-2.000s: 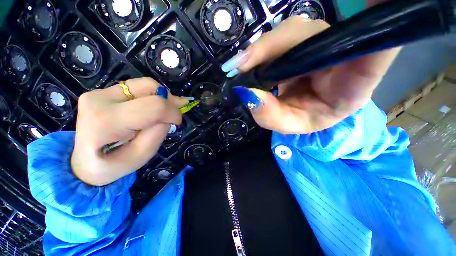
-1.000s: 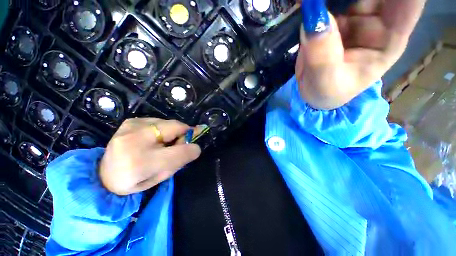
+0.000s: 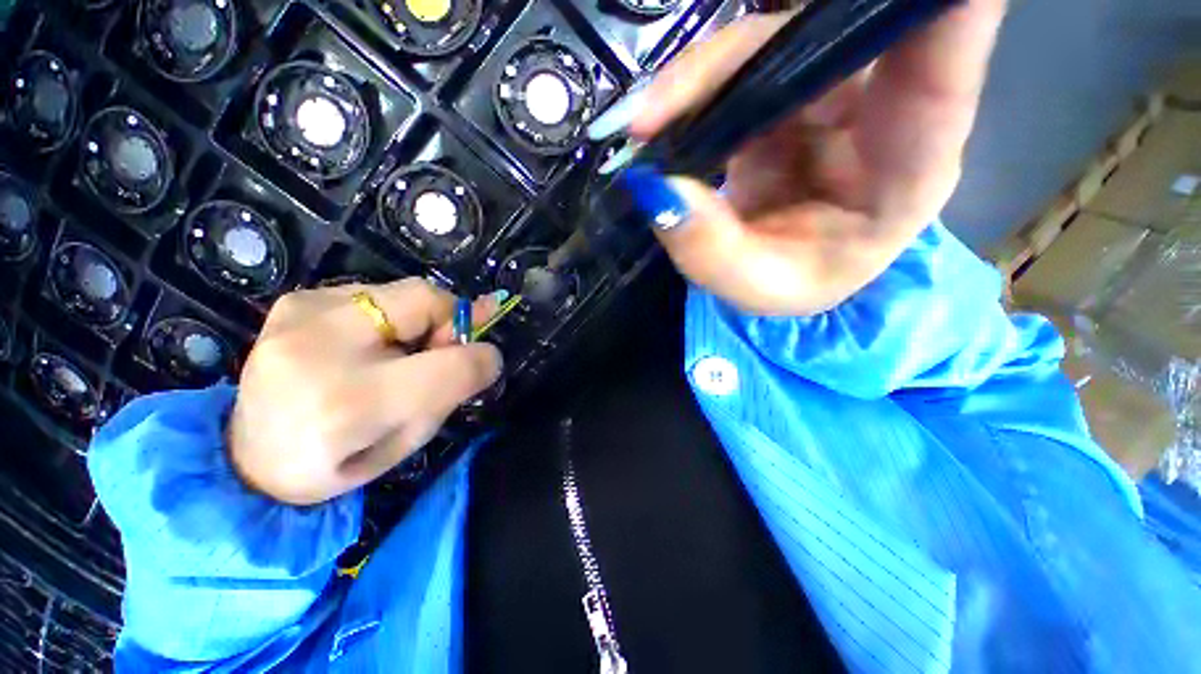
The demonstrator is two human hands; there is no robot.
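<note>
A glossy black tray (image 3: 382, 77) holds round black components with pale centres, one per square pocket. My left hand (image 3: 353, 382) is closed around a slim yellow tool (image 3: 498, 317), perhaps tweezers; most of it is hidden in the fist. Its tip points at a round component (image 3: 543, 285) near the tray's lower edge. My right hand (image 3: 823, 198) grips the thick black handle of a soldering iron (image 3: 790, 79) from the right. The iron's narrow tip is blurred and reaches down-left to the same component. I cannot tell whether either tip touches it.
One component centre (image 3: 426, 8) looks yellow. Layered black ridged edges (image 3: 53, 527) show at the lower left. Cardboard cartons (image 3: 1126, 217), partly under clear film, stand at the right beside grey floor (image 3: 1040, 119). My blue smock and black zipped top fill the lower part.
My right hand rose toward the top edge one second ago and is now back down at the component with the iron. My left hand and the tray's components appear slightly further left and up than then.
</note>
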